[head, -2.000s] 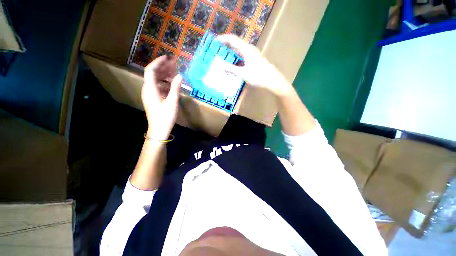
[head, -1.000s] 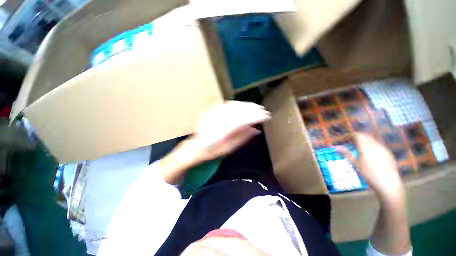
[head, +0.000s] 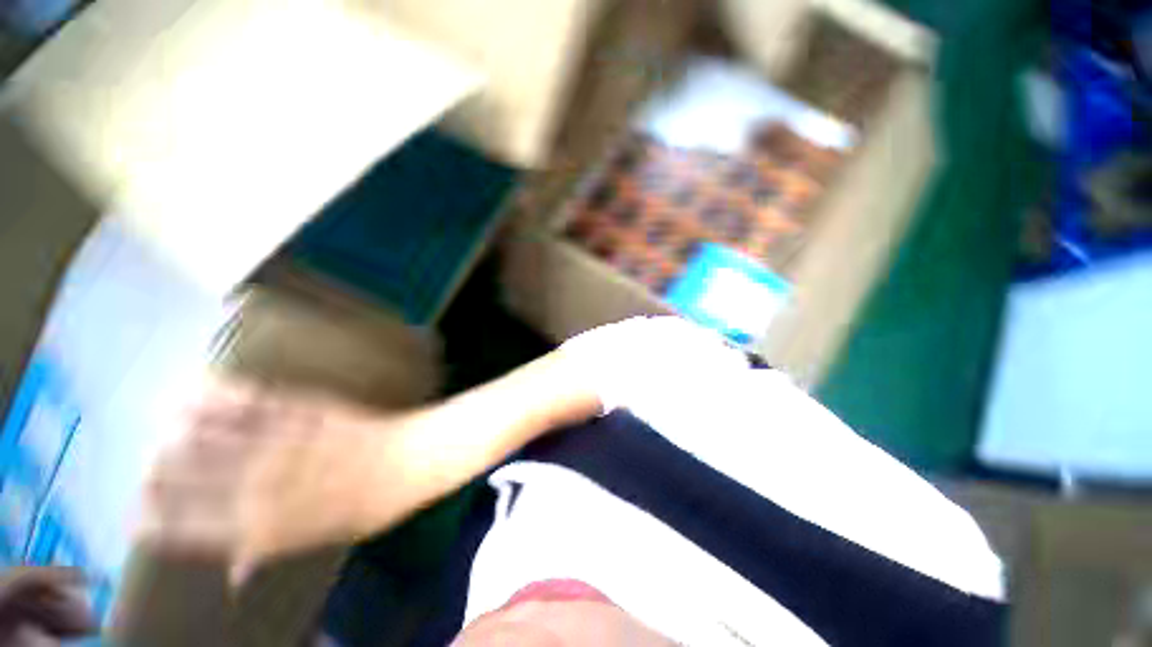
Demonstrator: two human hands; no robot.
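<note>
My right hand (head: 259,474) is blurred at the left, my arm crossing in front of me. It is over the near edge of a carton holding blue-and-white key sets (head: 44,442); whether it grips anything cannot be told. A hand (head: 44,604), probably my left hand, is cut off at the lower left edge, its fingers unclear. A blue-framed key set with a white centre (head: 730,297) lies in the near corner of the carton with orange-and-dark patterned pieces (head: 689,202), with no hand on it.
White pieces or a sheet (head: 739,111) lie at the far side of the orange carton. A large pale flap (head: 265,114) rises at upper left, beside a dark green panel (head: 398,228). Green floor (head: 948,291), blue shelving (head: 1112,126) and a pale panel (head: 1074,367) are at right.
The view has swung left. My right hand has left the blue set in the orange carton and reached across to the left carton. My left hand has moved out to the lower left edge.
</note>
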